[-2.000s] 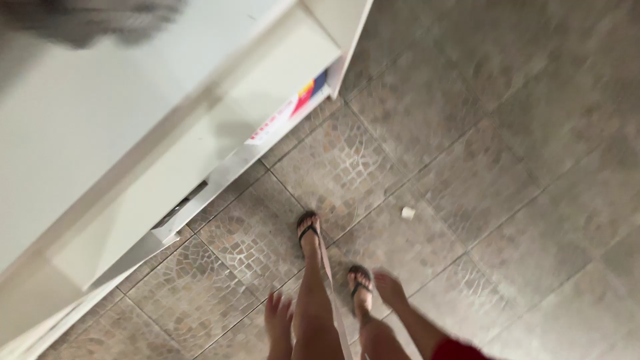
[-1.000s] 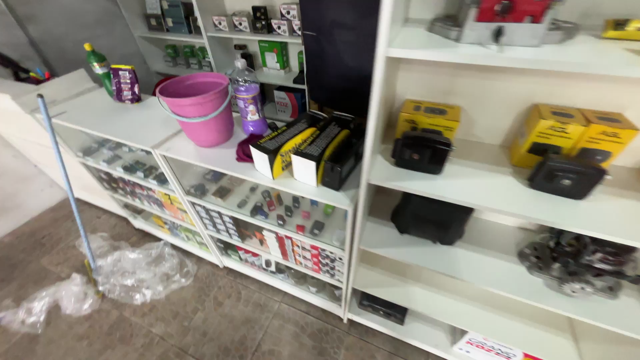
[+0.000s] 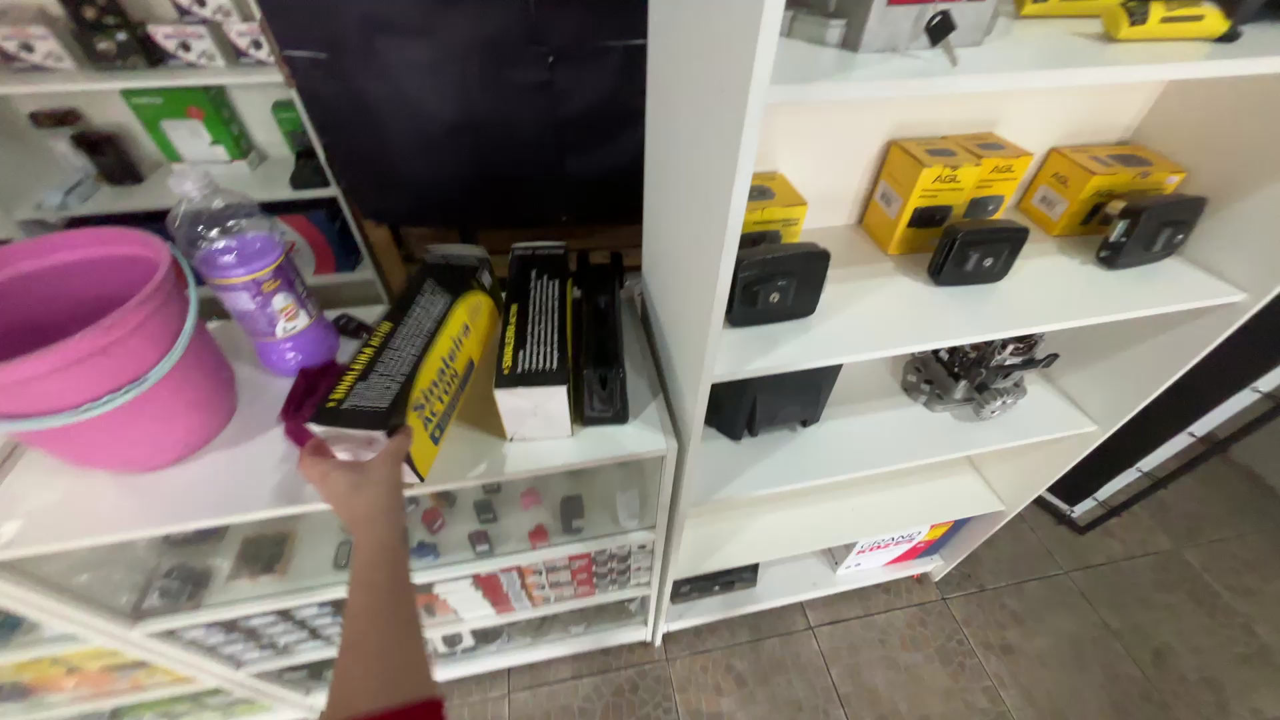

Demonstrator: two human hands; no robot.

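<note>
My left hand [image 3: 355, 475] grips the near end of a black and yellow cardboard box [image 3: 415, 360], which is tilted on the white counter top. A dark red cloth [image 3: 312, 400] lies against the left side of that box. To its right stands a second black box [image 3: 537, 350] with a white end, beside a long black plastic case [image 3: 602, 345]. Left of the held box are a bottle of purple liquid [image 3: 268, 300] and a pink bucket [image 3: 120, 350] with a pale blue handle. My right hand is out of view.
Glass shelves under the counter [image 3: 230, 510] hold small remotes and packets. The upright side panel [image 3: 700, 250] of a white shelf unit rises at the right, with yellow boxes [image 3: 920, 195], black lock-like units [image 3: 978, 252] and a metal mechanism [image 3: 975, 380]. Tiled floor [image 3: 1100, 640] shows below.
The view has swung up from the floor and come closer to the counter. My left hand has come onto one black and yellow box, which is now tilted and turned away from the box beside it.
</note>
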